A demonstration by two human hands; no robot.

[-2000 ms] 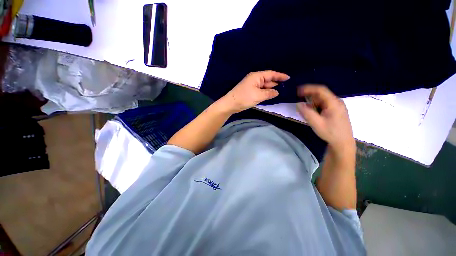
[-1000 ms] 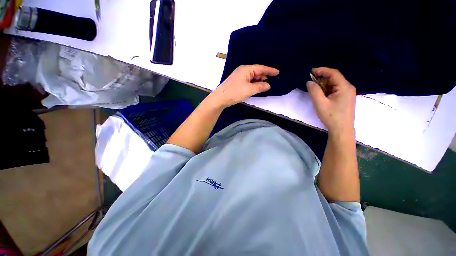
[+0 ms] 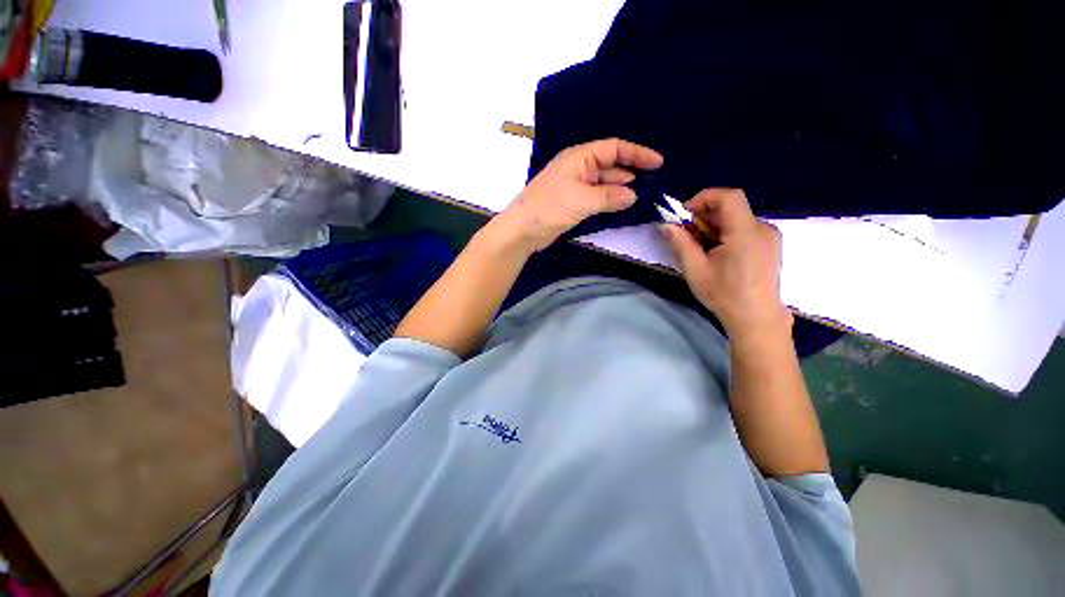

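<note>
A large dark navy garment (image 3: 806,105) lies over the white-topped table, its near edge at the table's front edge. My left hand (image 3: 584,192) is at the garment's near left corner, fingers bent, thumb and fingertips around a bit of its edge; the pinch is hard to make out on the dark cloth. My right hand (image 3: 730,251) holds small thread snips (image 3: 674,211), their silvery blades apart and pointing left towards my left fingertips. The brass-coloured body is mostly hidden in my fingers.
A black phone (image 3: 373,76) and a black flask (image 3: 146,65) lie on the table (image 3: 467,70) at left. Crumpled plastic bags (image 3: 193,192) hang below its edge. A blue crate (image 3: 374,286) with a white sheet (image 3: 292,350) is by my lap. Tan strips lie near the garment.
The garment's left edge has shifted right since the earliest frame. My right hand has moved left and down since a second ago, bringing the snips close to my left hand, blades now visible.
</note>
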